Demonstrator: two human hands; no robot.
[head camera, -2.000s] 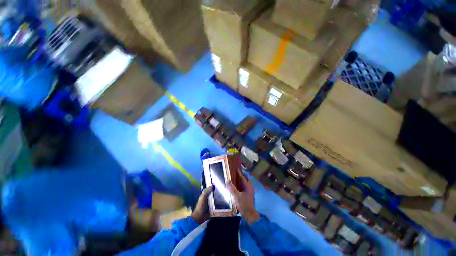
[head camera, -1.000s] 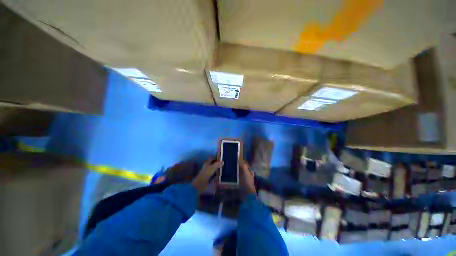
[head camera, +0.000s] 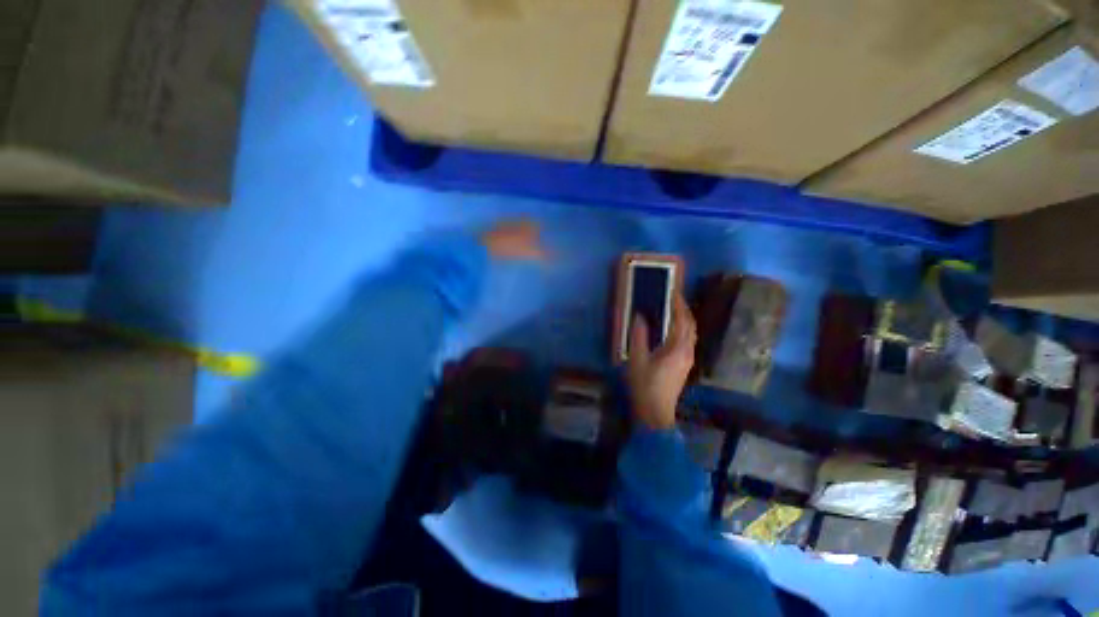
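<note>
A wood-brown housing (head camera: 621, 295) with a pale rim and a dark front panel (head camera: 650, 293) faces up at the centre, beside the row of units on the floor. My right hand (head camera: 665, 362) grips its near right side, with the thumb over the front. I cannot tell if the housing touches the floor. My left hand (head camera: 517, 240) is off to the left of the housing, blurred and away from it, holding nothing that I can see.
Part-built units (head camera: 745, 335) lie in rows on the blue floor, to the right and close in front of me. Cartons (head camera: 506, 84) stand on a blue pallet (head camera: 482, 171) ahead. More cartons (head camera: 115, 103) are at the left, near a yellow floor line (head camera: 229, 362).
My left hand has let go of the housing and moved away to the left and forward. My right hand still holds the housing, now close to the floor units. The view is nearer the pallet.
</note>
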